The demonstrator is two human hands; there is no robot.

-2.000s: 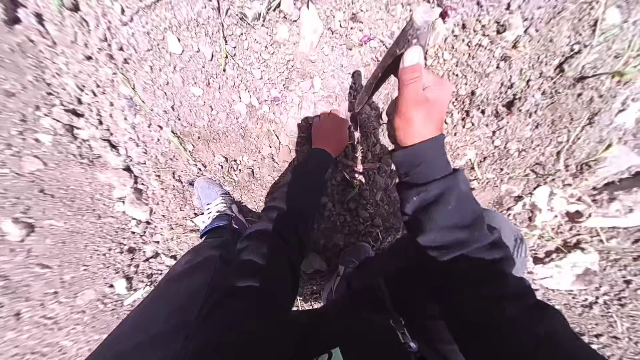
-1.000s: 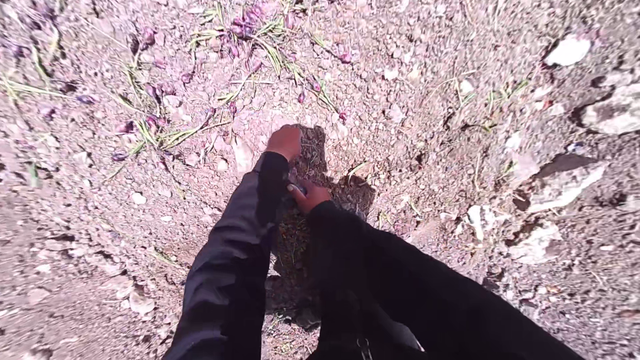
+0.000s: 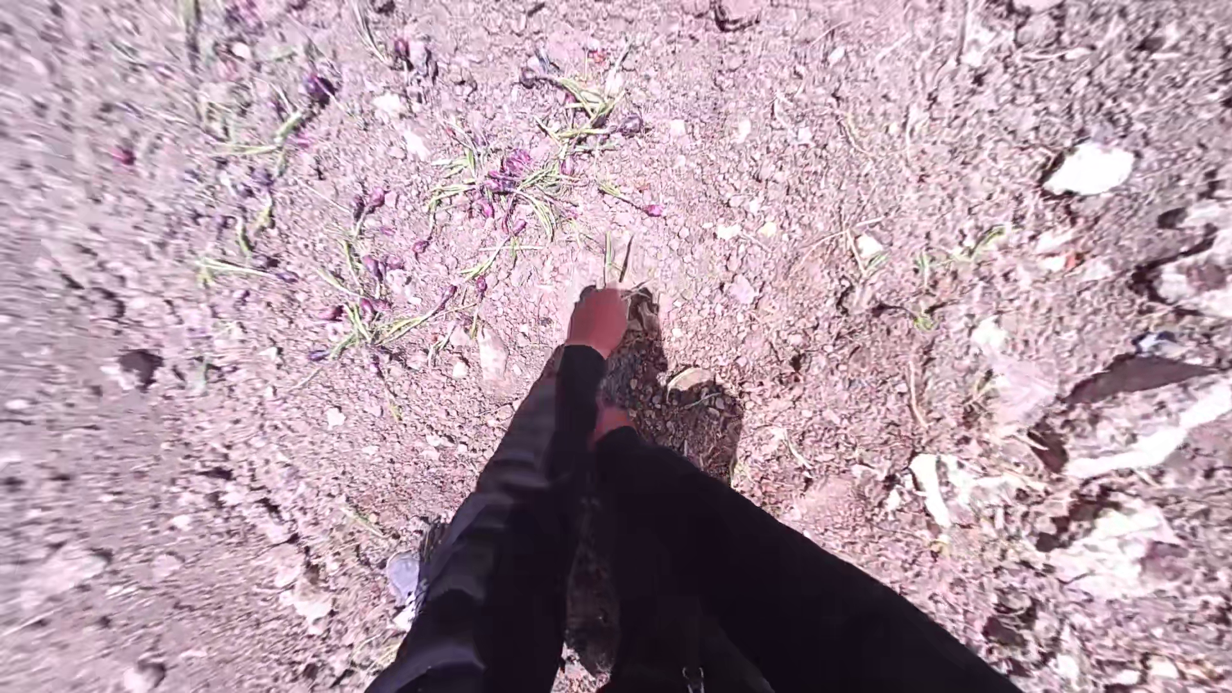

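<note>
In the head view my left hand (image 3: 599, 320) reaches furthest forward, low over the stony soil at the middle. Thin green stalks (image 3: 610, 258) stand just beyond its fingers; whether they are held cannot be told. My right hand (image 3: 612, 421) is behind it, nearer my body, mostly hidden by the black sleeves. No tool shows in it. Purple onion bulbs with green tops (image 3: 510, 178) lie on the soil ahead and to the left, some in a small heap.
Pale rocks (image 3: 1090, 168) lie at the right, with larger ones (image 3: 1121, 544) lower down. A flat stone (image 3: 690, 378) sits in my shadow beside the hands. My shoe (image 3: 403, 576) is at the lower left.
Two seconds ago my right hand held a wooden-handled tool up at the right; it is now low behind my left hand, the tool out of sight. The view has shifted, showing the onions.
</note>
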